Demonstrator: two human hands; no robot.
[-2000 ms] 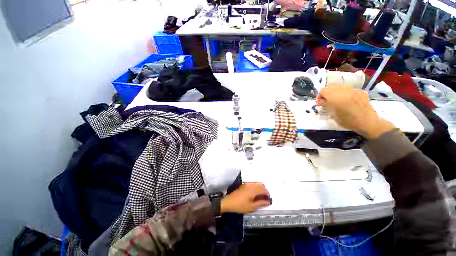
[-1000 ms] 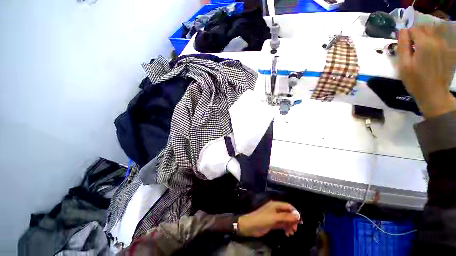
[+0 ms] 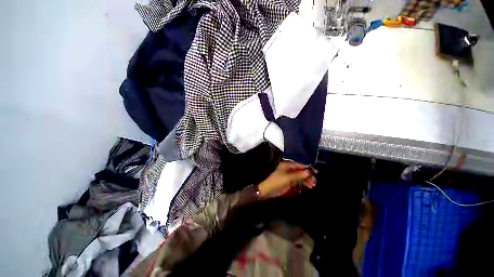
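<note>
The small-check fabric (image 3: pixel 216 65) drapes over the table's left side and down its front. White fabric (image 3: pixel 298 59) and navy fabric (image 3: pixel 303 127) lie with it, by the presser foot and needle area (image 3: pixel 333 21) at the top. My left hand (image 3: pixel 292 181) is at the lower edge of the navy fabric, below the table's front edge, with fingers drawn together. Whether it grips the cloth or something tiny is too blurred to tell. My right hand is out of the picture.
Orange-handled snips (image 3: pixel 398 21) lie near the machine, with a small black device (image 3: pixel 454 43) to their right. Plaid scrap (image 3: pixel 420 8) shows at the top edge. A grey and dark cloth pile (image 3: pixel 97 205) lies by the wall. A blue crate (image 3: pixel 433 227) is below the table.
The view has turned downward and left. My right hand has left the picture from the machine head. My left hand has moved from the tabletop to below its edge, now by the navy fabric's lower end.
</note>
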